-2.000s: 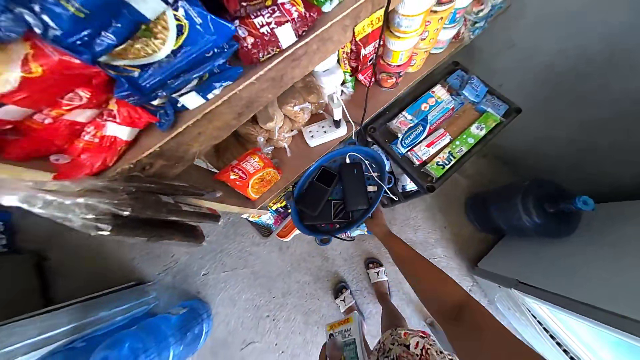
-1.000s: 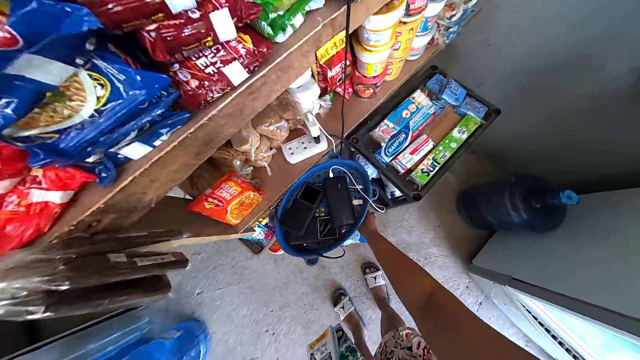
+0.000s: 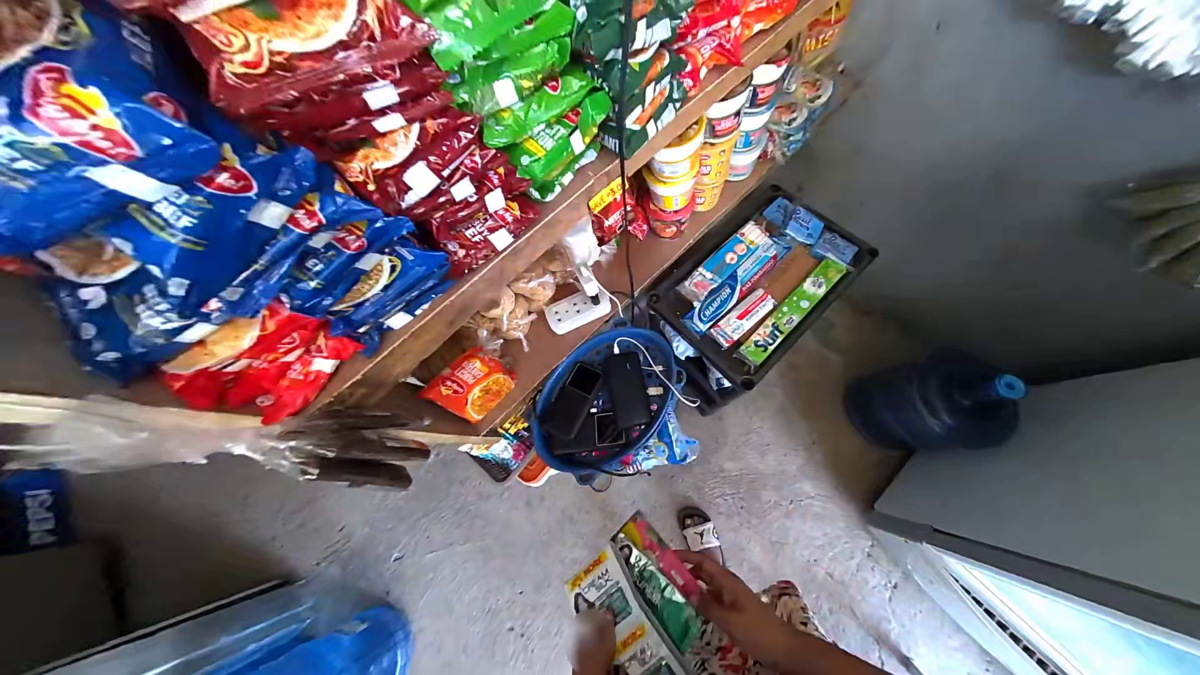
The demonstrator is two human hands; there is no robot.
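My right hand (image 3: 736, 600) grips the edge of a pink and green packet (image 3: 661, 586) at the bottom centre. My left hand (image 3: 595, 642), blurred, is on a white and yellow printed packet (image 3: 614, 600) beside it; its fingers are partly out of sight. Above both hands, a blue plastic basket (image 3: 544, 427) holds a black power bank (image 3: 626, 389), a dark phone (image 3: 574, 398) and a white cable (image 3: 656, 366). Behind the basket, a white power strip (image 3: 577, 312) with a plug in it lies on the lower shelf.
Wooden shelves (image 3: 441, 323) carry noodle packs and stacked cup noodles (image 3: 670, 192). A black tray (image 3: 806, 323) of toothpaste and detergent packs stands right of the basket. A blue water jug (image 3: 928, 403) and a grey-topped appliance (image 3: 1059, 497) are at the right. Blue plastic (image 3: 347, 642) lies lower left.
My right hand has left the basket's rim and now holds the pink and green packet low in view. My left hand has come into view again. The view has shifted.
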